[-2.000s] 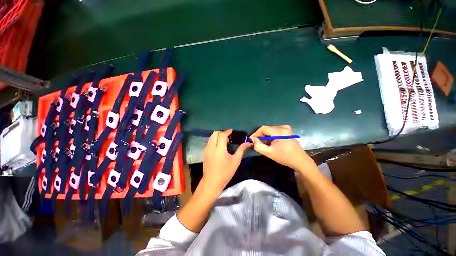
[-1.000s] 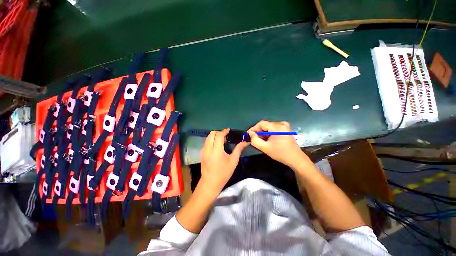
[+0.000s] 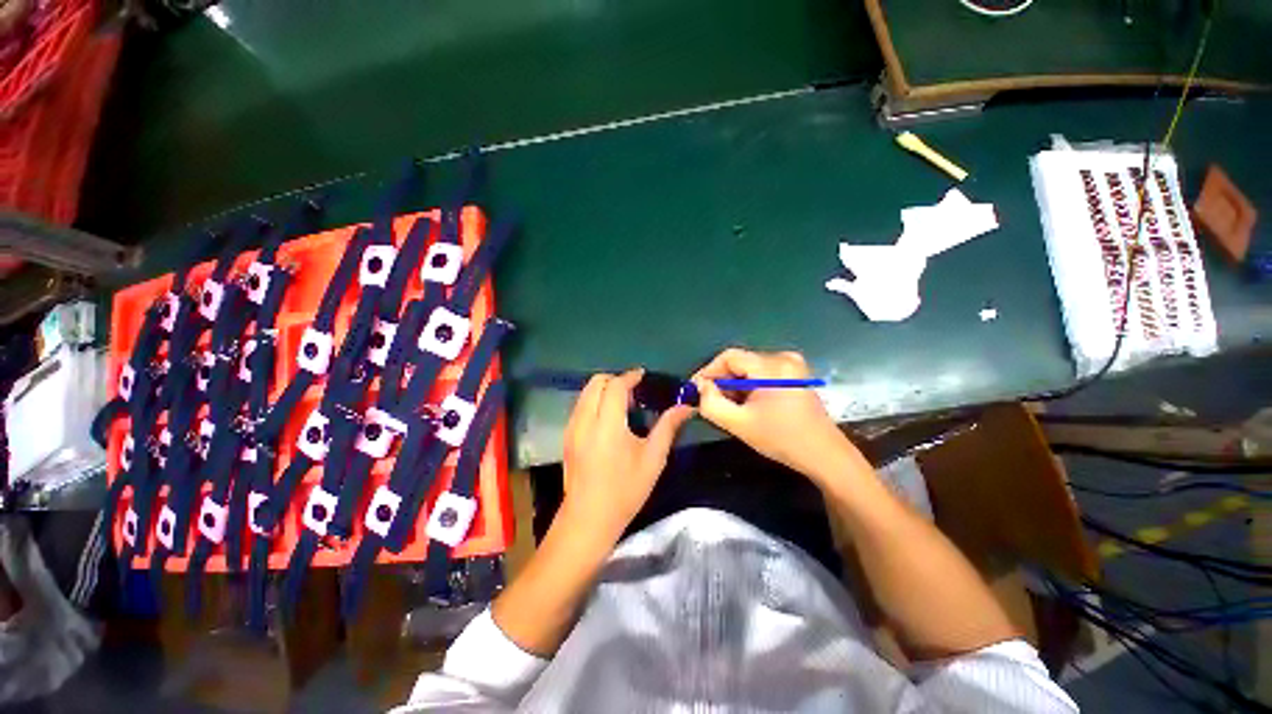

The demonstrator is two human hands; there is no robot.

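My left hand (image 3: 610, 435) grips a dark watch (image 3: 656, 399) by its head, near the bench's front edge. Part of its dark strap (image 3: 555, 380) extends to the left beyond my fingers. My right hand (image 3: 767, 412) holds a thin bright blue pen-like tool (image 3: 781, 382), its rear end pointing right. The tool's front end is at the right side of the watch head; my fingers partly hide where they meet. Both hands are close together, fingertips nearly touching.
An orange-red tray (image 3: 491, 527) with rows of watches bearing white squares lies at left. Loose white pieces (image 3: 893, 271), a pale yellow stick (image 3: 932, 156), a white pack with red-brown marks (image 3: 1071, 265) and an orange-brown block (image 3: 1225, 212) lie at right. A brown carton (image 3: 1007, 488) is below the bench edge.
The watch head has turned slightly in my left hand's fingers. The blue tool stays in my right hand, with only a small shift. The whole view has moved a little.
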